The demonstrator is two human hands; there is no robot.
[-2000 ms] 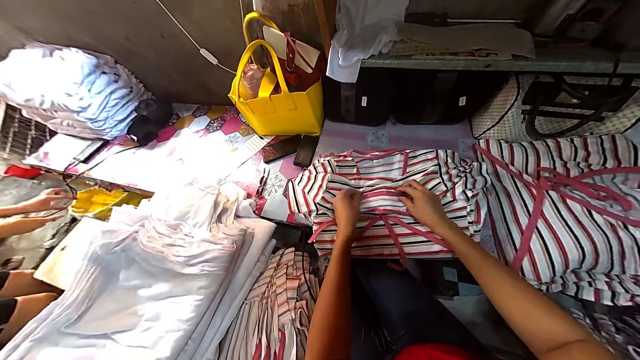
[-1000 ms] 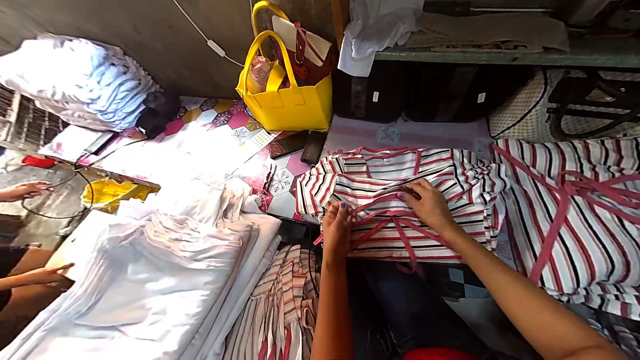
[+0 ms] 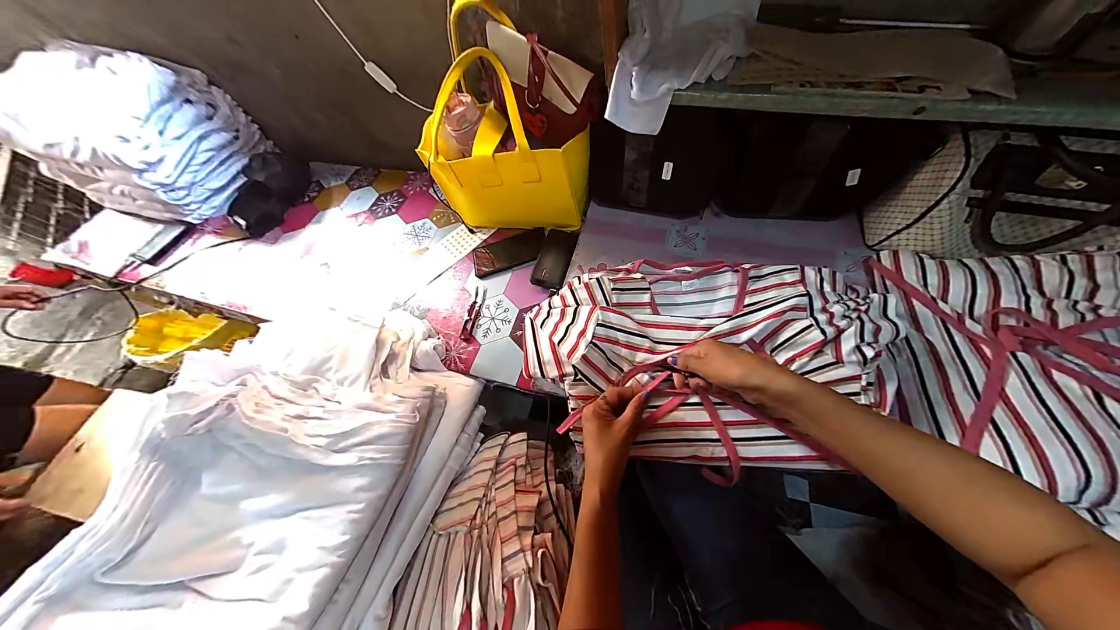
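Observation:
A striped blouse with pink-red trim (image 3: 787,306) lies spread in front of me, its neckline away from me. My left hand (image 3: 612,420) pinches a pink fabric tie (image 3: 654,385) over the blouse's lower left part. Close beside it, my right hand (image 3: 713,367) holds the tie near its crossing, with a small dark thing at the fingertips that I cannot make out. Loose tie ends (image 3: 722,437) hang toward the blouse's near edge. More striped garments with a pink bow (image 3: 1006,341) lie at the right.
White folded fabric (image 3: 254,490) is stacked at the left, beside hanging striped garments (image 3: 499,534). A yellow handbag (image 3: 525,188) and phones (image 3: 512,254) are beyond the blouse. Black cases (image 3: 647,166) stand under a shelf (image 3: 840,101). Another person's hand (image 3: 19,297) shows at the far left.
My hands have come together from their spots on the blouse's waist, and the tie is now lifted between them. The other person's hands have moved at the left.

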